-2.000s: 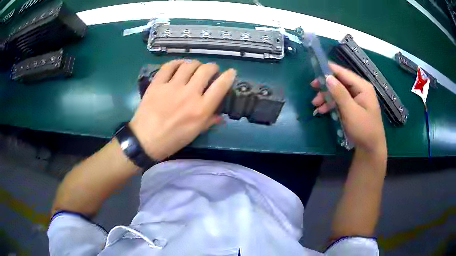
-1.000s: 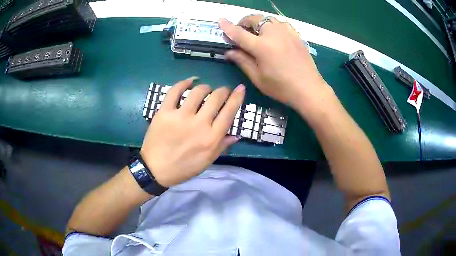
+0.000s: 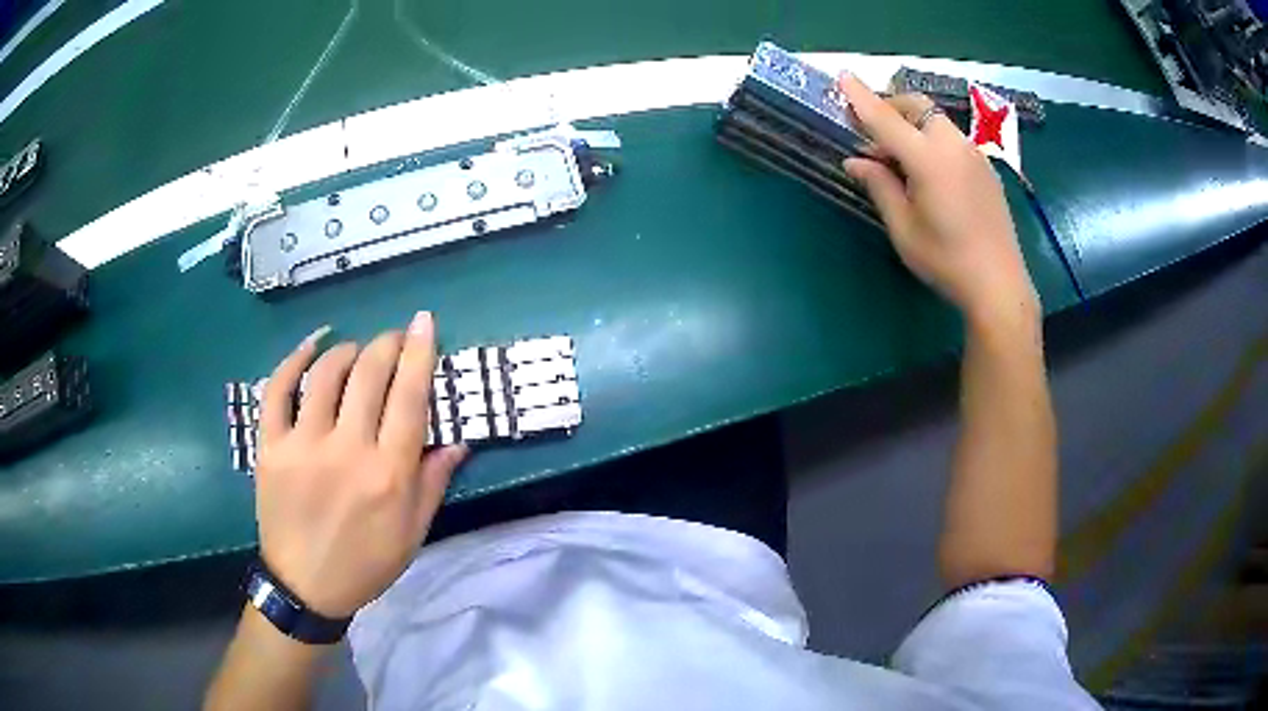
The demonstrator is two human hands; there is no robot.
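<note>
A row of metal bars point(image 3: 542, 386) lies side by side near the bench's front edge, pale notched faces up. My left hand point(image 3: 341, 458) lies across it, fingers over the bars and thumb at the near side. My right hand point(image 3: 939, 195) grips a six-hole metal bar with a bluish-white face point(image 3: 800, 86), on or just over the stacked bars point(image 3: 786, 136) at the right; its fingers hide one end, and contact is unclear. The silvery fixture point(image 3: 403, 222) with six round spots lies beyond the row, free of hands.
Clear tape point(image 3: 209, 250) marks the fixture's ends. More dark stacked bars point(image 3: 42, 389) stand at the left edge. A red-and-white tag point(image 3: 993, 125) on a thin blue stick lies right of my right hand, beside another grey bar point(image 3: 960, 92). Dark equipment point(image 3: 1210, 56) is at the top right.
My right hand has gone from the fixture to the right-hand stack, now with a bar in it. The fixture is uncovered. My left hand stays on the row. The view has turned right.
</note>
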